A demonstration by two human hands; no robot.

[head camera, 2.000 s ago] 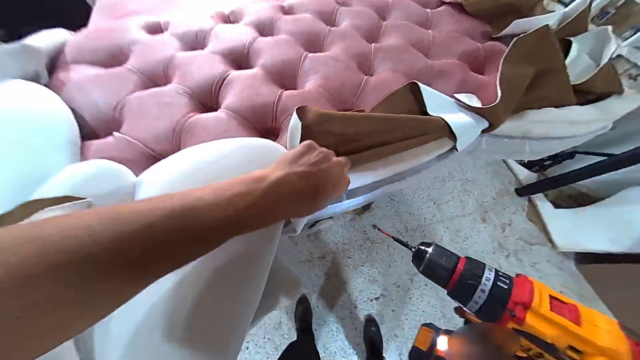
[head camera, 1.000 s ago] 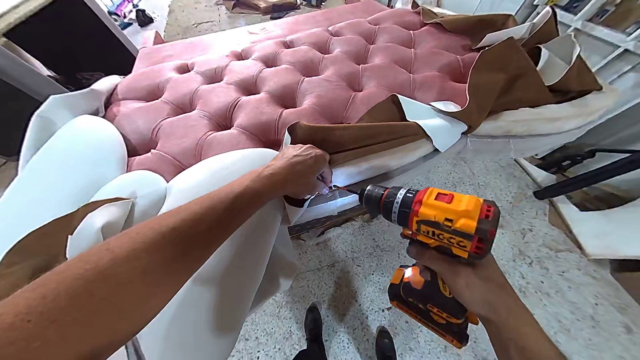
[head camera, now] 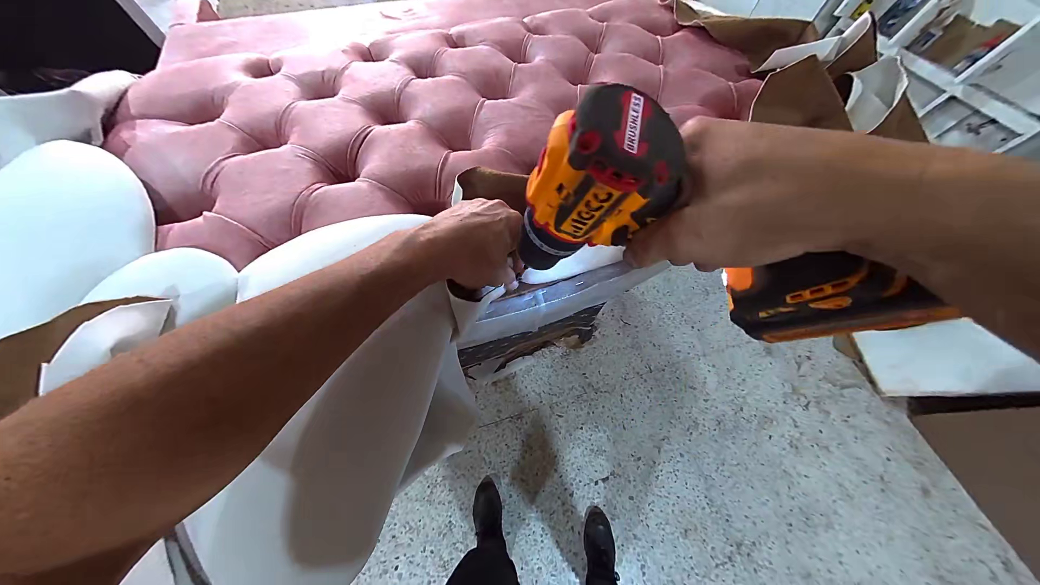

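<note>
My right hand [head camera: 691,195] grips an orange and black cordless drill driver [head camera: 601,175], its chuck pointing down at the frame edge of a pink tufted upholstered panel [head camera: 390,106]. Close against the chuck, my left hand [head camera: 479,240] has its fingers bent at the wooden edge; whether they pinch something small is hidden. The drill's bit tip cannot be made out. Brown-backed white fabric [head camera: 496,185] is folded back beside both hands. A plastic-covered strip [head camera: 536,305] runs along the edge below them.
White padded pieces [head camera: 325,390] hang over the near left side. Brown fabric flaps [head camera: 800,97] stand up at the back right, near a white shelf unit [head camera: 967,81] with small items. A white-topped board [head camera: 951,357] lies at the right, above the speckled floor [head camera: 691,439].
The drill in my right hand has swung up and left over the panel's edge, from pointing left with its handle down. My left hand stays at the edge.
</note>
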